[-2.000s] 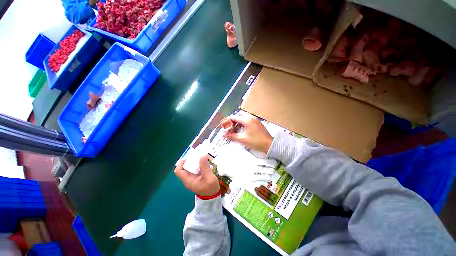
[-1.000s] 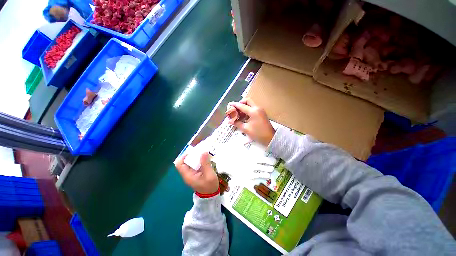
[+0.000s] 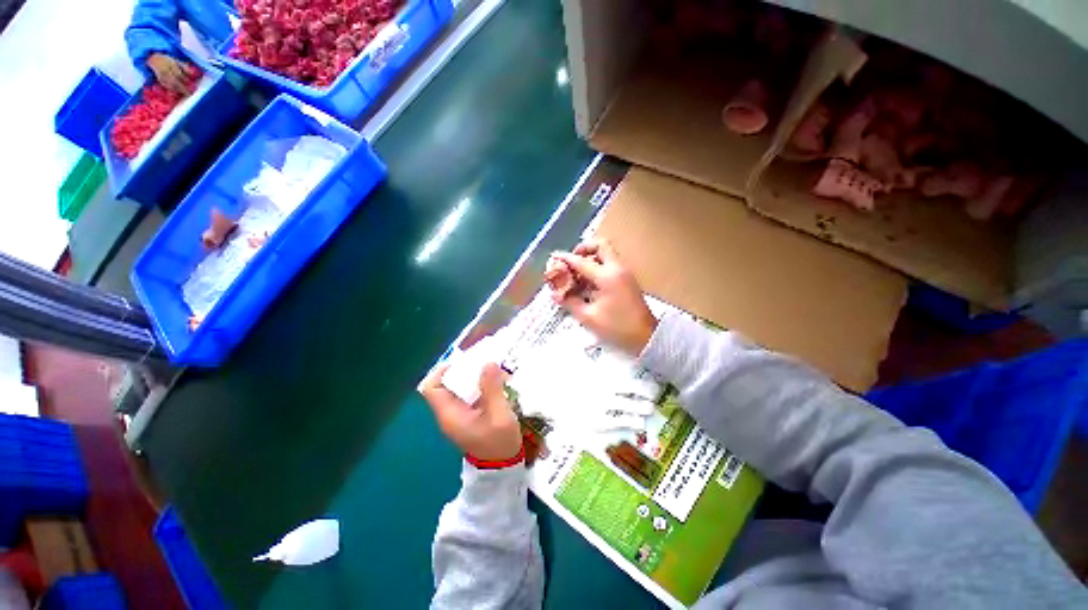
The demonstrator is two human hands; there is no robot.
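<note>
My left hand, with a red bracelet, holds a white squeeze bottle that blends into the white print behind it; its spout is hard to make out. My right hand holds a small pinkish-tan moulded piece in its fingertips, above and right of the bottle. Both hands are over the printed cardboard mat. Bottle and piece look apart. A spare white teardrop bottle lies on the green surface at lower left.
An off-white cabinet stands upper right with cardboard-lined compartments of pink pieces and a brown flap. Blue crates stand at left. A person's hand is at a crate of red parts. A blue tote is at right.
My right hand and the piece are slightly higher than two seconds ago; my left hand has barely moved. The coworker's hand is now over the red parts. The tan piece beside the cabinet no longer shows.
</note>
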